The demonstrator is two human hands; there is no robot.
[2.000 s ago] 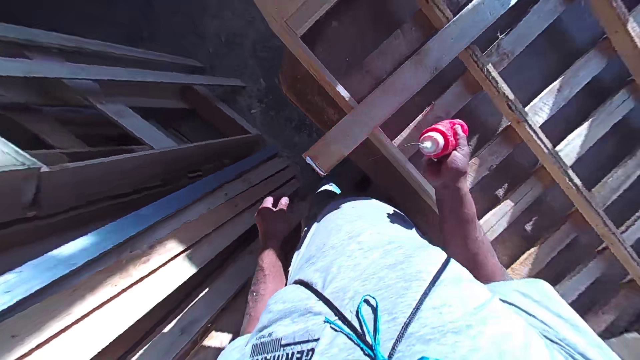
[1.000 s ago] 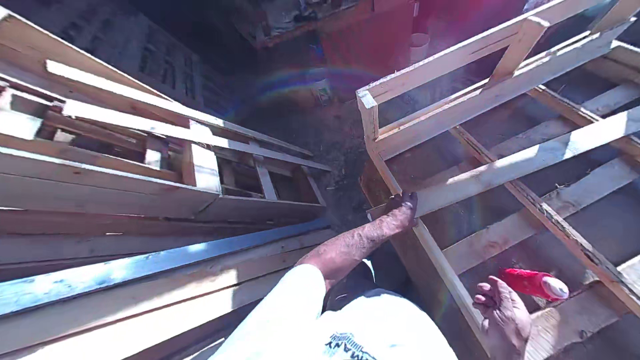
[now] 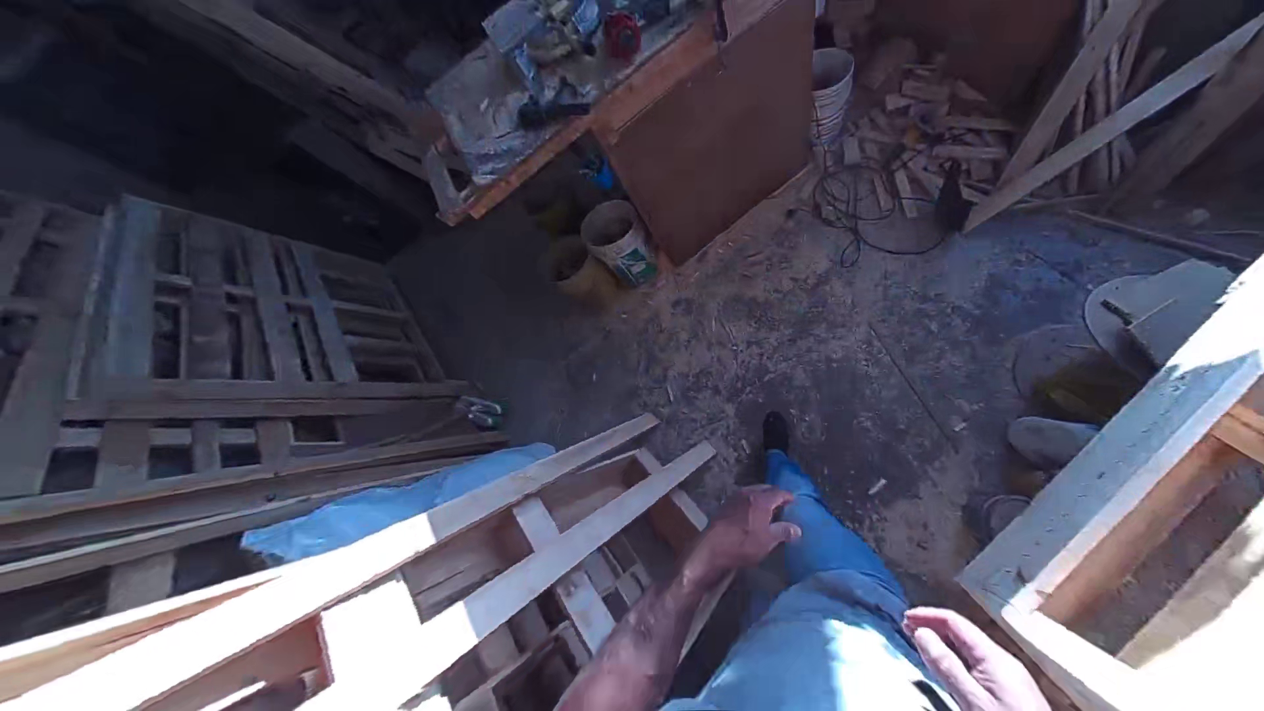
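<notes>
My left hand (image 3: 748, 530) hangs over my thigh, fingers loosely bent and apart, with nothing in it. It is nearest to a slatted wooden frame (image 3: 592, 533) at the lower left. At the bottom edge, partly cut off, my right hand (image 3: 963, 652) holds nothing, its fingers slightly curled, between my body and another wooden frame (image 3: 1106, 504) on the right. The red bottle of the earlier frames cannot be seen.
A cluttered workbench (image 3: 652, 84) stands ahead, with a white bucket (image 3: 618, 242) beside it. Cables (image 3: 854, 212) and wood offcuts (image 3: 928, 148) lie on the floor at the upper right. Pallets (image 3: 237, 306) lean at the left, near blue sheeting (image 3: 395, 504).
The view has swung to the workbench and floor. My left hand has left the board it touched one second ago. The red bottle, held in my right hand two seconds ago, is out of view.
</notes>
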